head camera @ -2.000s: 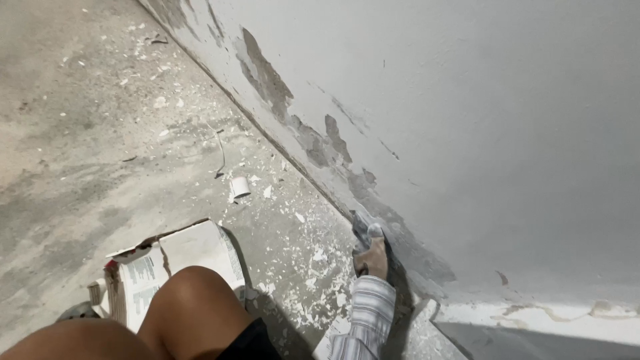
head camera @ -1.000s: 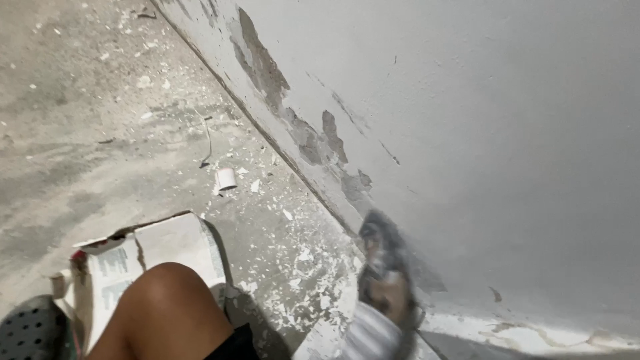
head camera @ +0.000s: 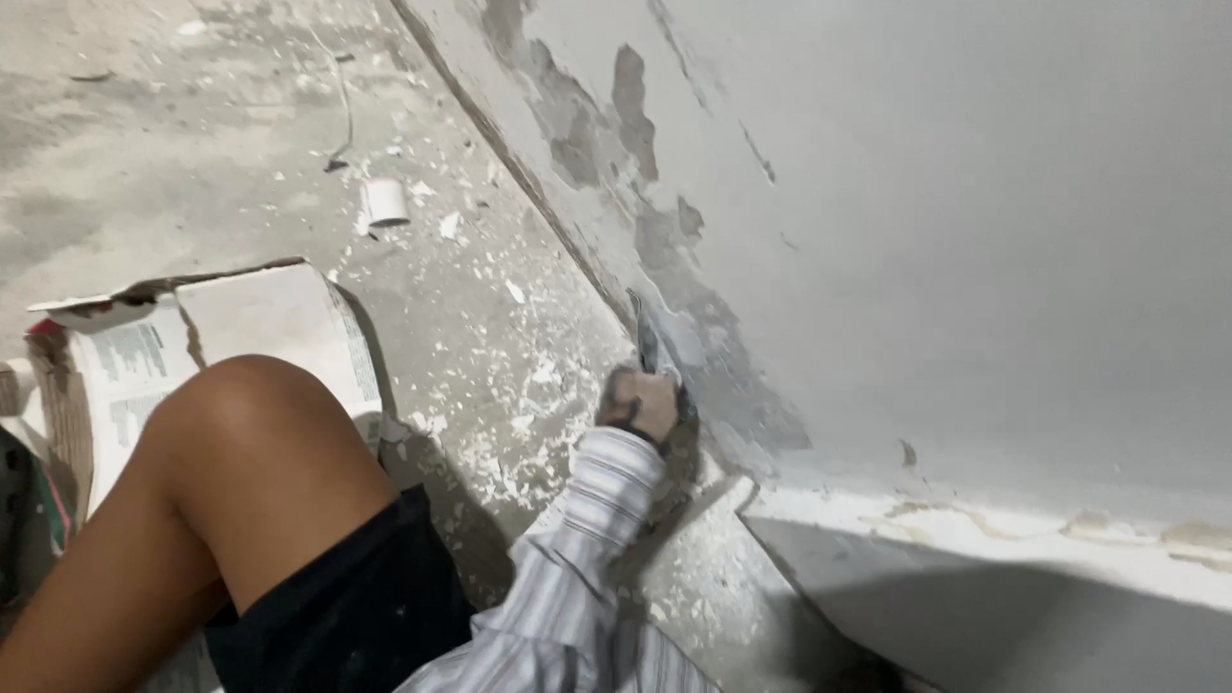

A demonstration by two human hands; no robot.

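My right hand [head camera: 645,404], in a striped sleeve, is closed around a tool that looks like a metal scraper [head camera: 645,335]. The blade points up the picture and lies against the foot of the painted wall [head camera: 924,241], close to where it meets the floor. Grey patches of bare plaster [head camera: 727,351] with ragged paint edges run along the wall beside the blade. The tool's handle is mostly hidden in my fist. Paint flakes [head camera: 539,385] are scattered on the concrete floor left of the hand. My left hand is out of view.
A torn, flattened sack or carton [head camera: 274,308] bearing writing lies at left, partly behind my bent knee [head camera: 250,404]. Beyond it are a small white cylindrical piece [head camera: 387,202] and a thin cord [head camera: 346,106]. A ledge or low wall edge [head camera: 866,515] juts out at lower right.
My right hand, blurred a second ago, now shows more clearly, with the blade at the wall's base. It holds the tool two seconds ago as well. The shoe at lower left is now mostly out of frame.
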